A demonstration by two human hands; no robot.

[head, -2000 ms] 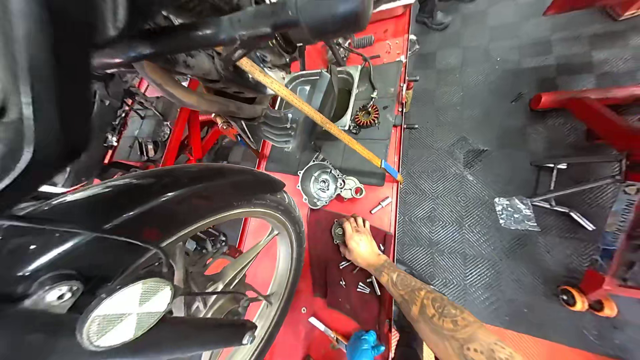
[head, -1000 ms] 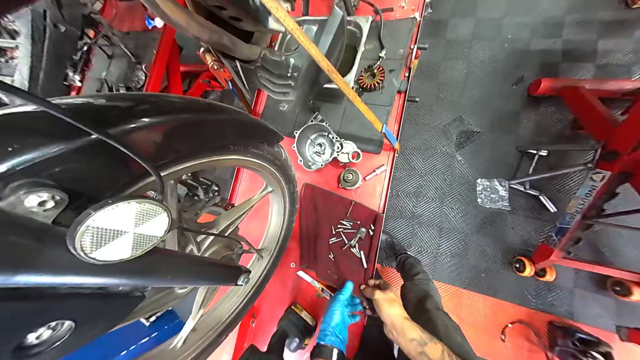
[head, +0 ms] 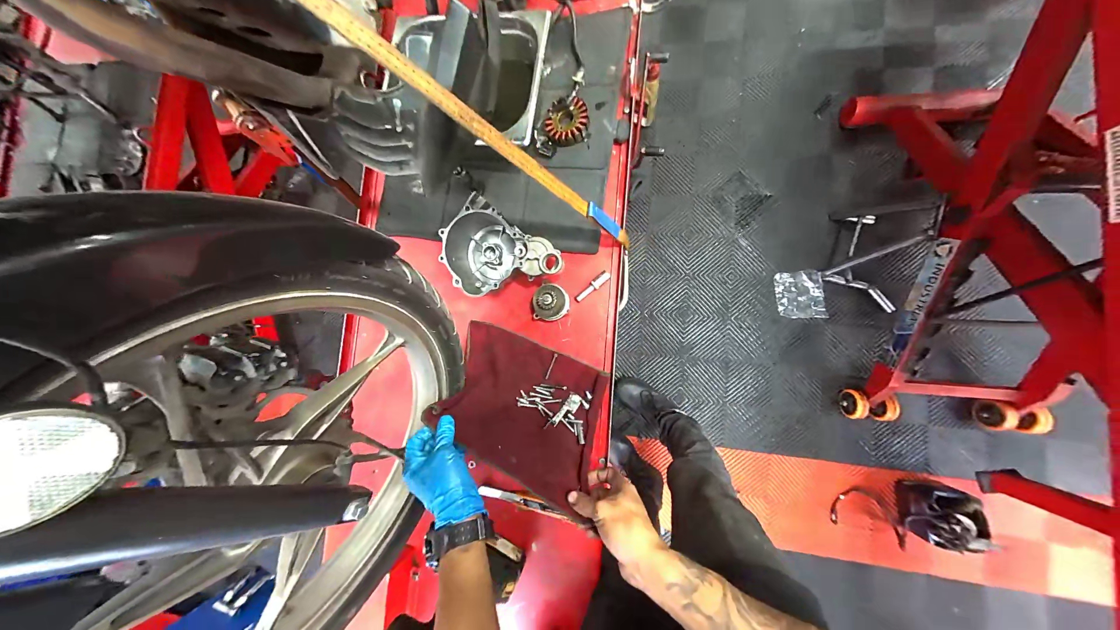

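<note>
A dark red cloth (head: 507,437) lies on the red lift platform (head: 420,232), with several loose bolts (head: 544,404) and small metal parts on its right half. My left hand (head: 444,472), in a blue glove, grips the cloth's left corner beside the motorcycle wheel (head: 437,332). At the platform's right edge my bare right hand (head: 617,507) pinches the near right corner. A tool with a silver end (head: 507,497) lies partly under the cloth's near edge. Beyond the cloth are a round metal gear part (head: 549,302), a small cylindrical part (head: 593,286) and a metal engine cover (head: 483,249).
A yellow strap (head: 472,114) slants over a metal tray (head: 535,79) and a stator coil (head: 566,121). The motorcycle's black fender (head: 192,236) and wheel stand close on the left. Red wheeled stands (head: 971,385) are at the right, on the tiled floor.
My right hand was at the round part, then moved to the cloth's near right corner. My left hand has moved left to the other corner. The round part now sits beyond the cloth, near the engine cover.
</note>
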